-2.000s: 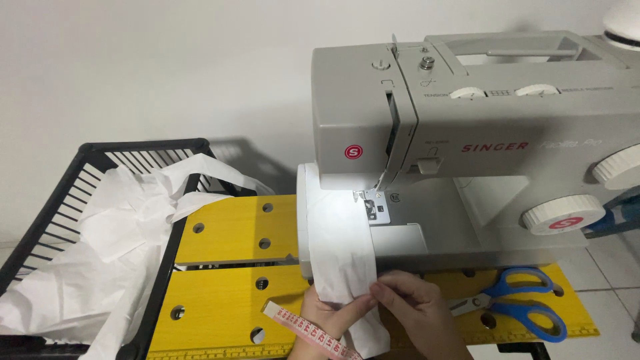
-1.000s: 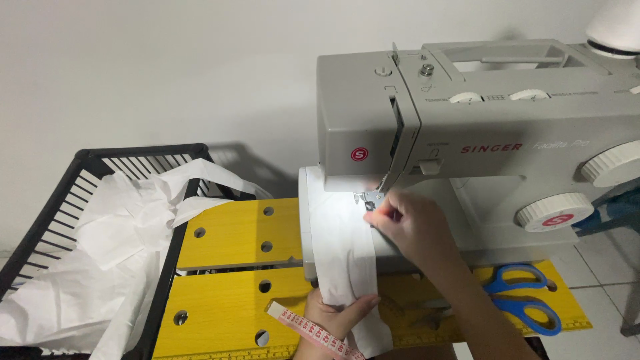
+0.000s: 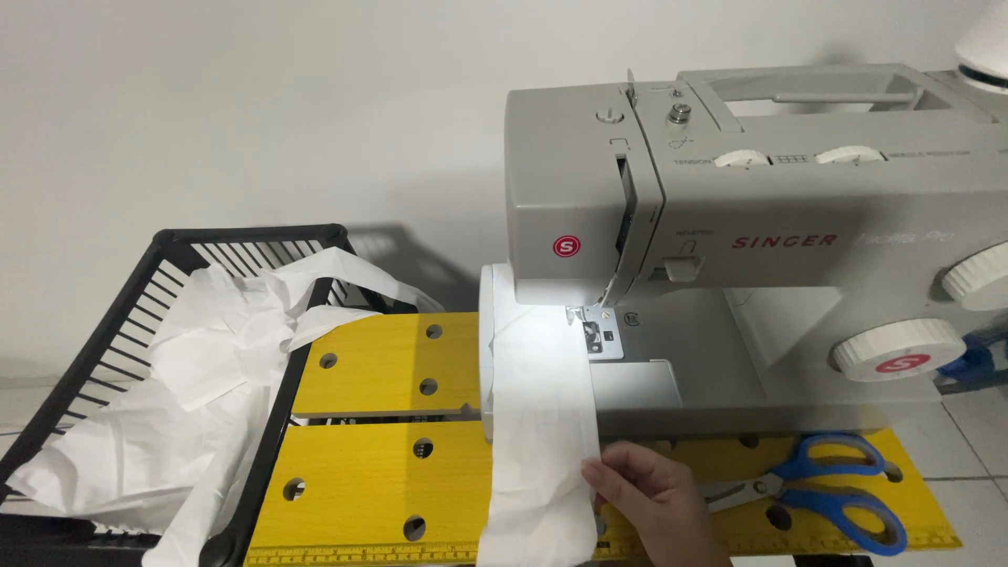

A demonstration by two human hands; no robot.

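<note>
A strip of white fabric (image 3: 543, 441) runs from under the presser foot (image 3: 575, 315) of the grey Singer sewing machine (image 3: 756, 244) down over the front of the yellow board. The strip lies to the left of the metal needle plate (image 3: 605, 335), in the machine's light. My right hand (image 3: 646, 496) pinches the strip's right edge between thumb and finger, just in front of the machine bed. My left hand is out of view.
Blue-handled scissors (image 3: 795, 480) lie on the yellow perforated board (image 3: 354, 472), right of my hand. At the left stands a black plastic basket (image 3: 102, 307) with crumpled white fabric (image 3: 228, 339) in and over it. A ruler scale (image 3: 362, 554) runs along the board's front edge.
My right hand has come down from beside the presser foot to the strip's right edge. My left hand, with the pink measuring tape beside it, has gone out of view.
</note>
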